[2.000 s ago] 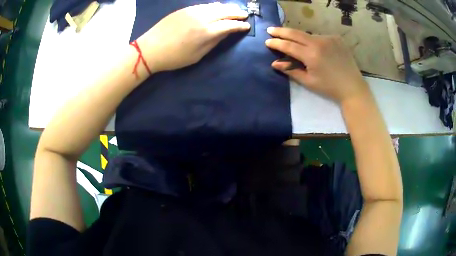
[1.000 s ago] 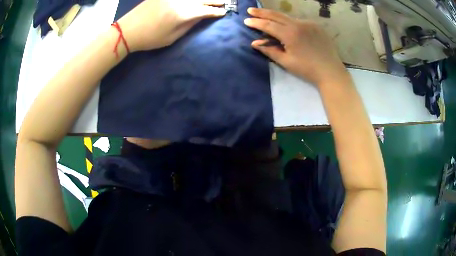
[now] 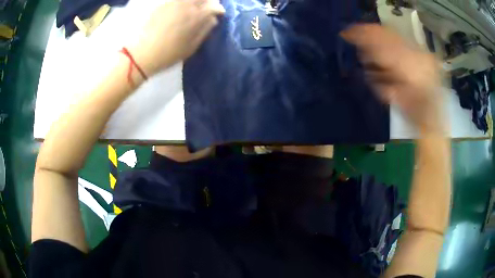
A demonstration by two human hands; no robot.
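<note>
A navy garment panel [image 3: 282, 98] lies flat on the white table and reaches its front edge. A small dark patch piece [image 3: 257, 30] with gold script-like embroidery lies on the panel, just left of and below the presser foot [image 3: 272, 7]. My left hand [image 3: 187, 27] is at the panel's upper left edge; its fingers are bent and partly blurred, and I cannot tell whether they grip the cloth. My right hand [image 3: 399, 68] is strongly blurred at the panel's right edge; a dark shape shows near its palm, but its hold is unclear.
Navy cloth with yellow-tan slips [image 3: 92, 20] lies at the table's upper left. Machine parts [image 3: 464, 46] and a dark cluster of pieces [image 3: 475, 100] are at the right. A bundle of navy pieces [image 3: 363, 217] hangs beside my right leg. Navy cloth [image 3: 163, 187] lies on my lap.
The panel has moved right, and the embroidered patch now shows uncovered. My left hand has come away from the presser foot towards the left. My right hand has moved right and blurs.
</note>
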